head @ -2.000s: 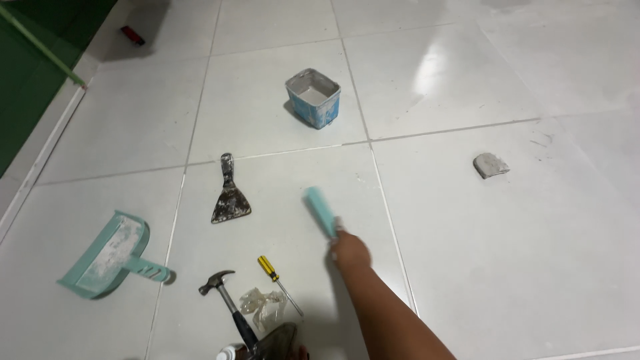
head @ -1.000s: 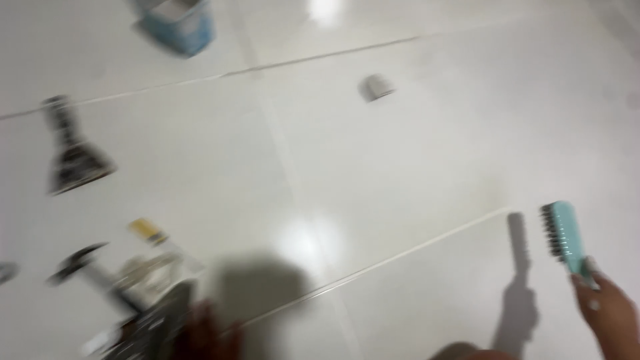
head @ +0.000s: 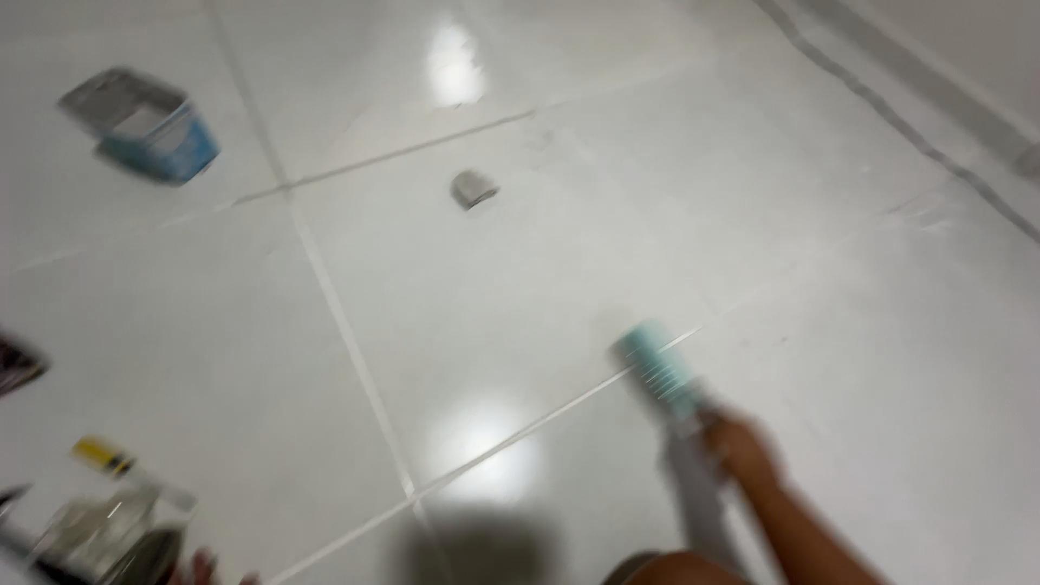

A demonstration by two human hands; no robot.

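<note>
My right hand (head: 735, 451) grips the handle of a teal brush (head: 658, 370), blurred by motion, over a grout line of the white tiled floor (head: 569, 268). Only the fingertips of my left hand (head: 203, 567) show at the bottom left edge, beside a dark object (head: 146, 556) and crumpled clear plastic (head: 97, 520); whether that hand holds anything is hidden. A yellow-handled screwdriver (head: 106, 457) lies by the plastic, and part of a hammer (head: 32, 556) is at the lower left corner.
A blue container (head: 175, 146) with grey material inside stands at the upper left. A small grey piece (head: 473, 188) lies on a tile at upper centre. The blade of a scraper (head: 16, 364) shows at the left edge. A wall base (head: 934, 81) runs along the upper right.
The view has shifted right since two seconds ago. My right hand has carried the brush away from the tile near the scraper; it is now over a grout line nearer the camera.
</note>
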